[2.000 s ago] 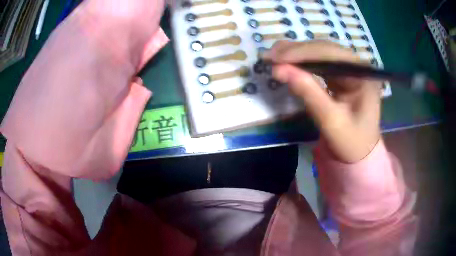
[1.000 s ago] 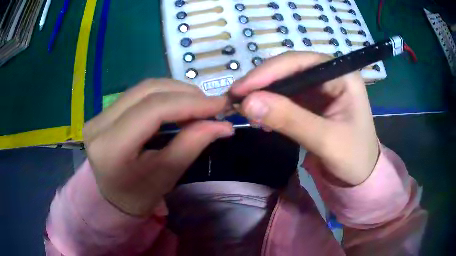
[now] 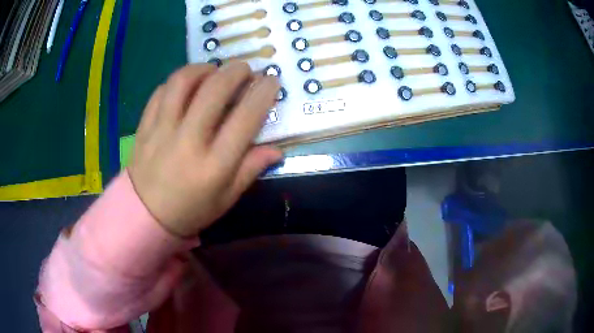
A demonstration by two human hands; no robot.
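Observation:
The white foam tray [image 3: 391,116] lies at an angle near the bench's front edge, with rows of dumbbell-shaped slots. Many slots hold a round speaker unit [image 3: 312,86] at each end; several tan slot ends at the upper left are empty. My left hand [image 3: 195,140] covers the tray's lower left corner, palm down with fingers bent over the end slots. Its fingertips hide whether it holds anything. At the lower right only a dim, blurred pink sleeve shows; my right hand cannot be made out. The black probe is not visible.
Yellow tape [image 3: 94,117] and blue tape [image 3: 114,97] mark the green mat on the left. A blue pen [image 3: 67,45], a white pen [image 3: 55,27] and layered tan-grey edges [image 3: 25,55] lie beyond. A perforated strip [image 3: 585,26] is at far right. A blue object [image 3: 467,227] is below the bench edge.
My hands have parted. My left hand has moved forward onto the tray. My right hand and the black probe have left the tray area. The tray appears shifted left in view.

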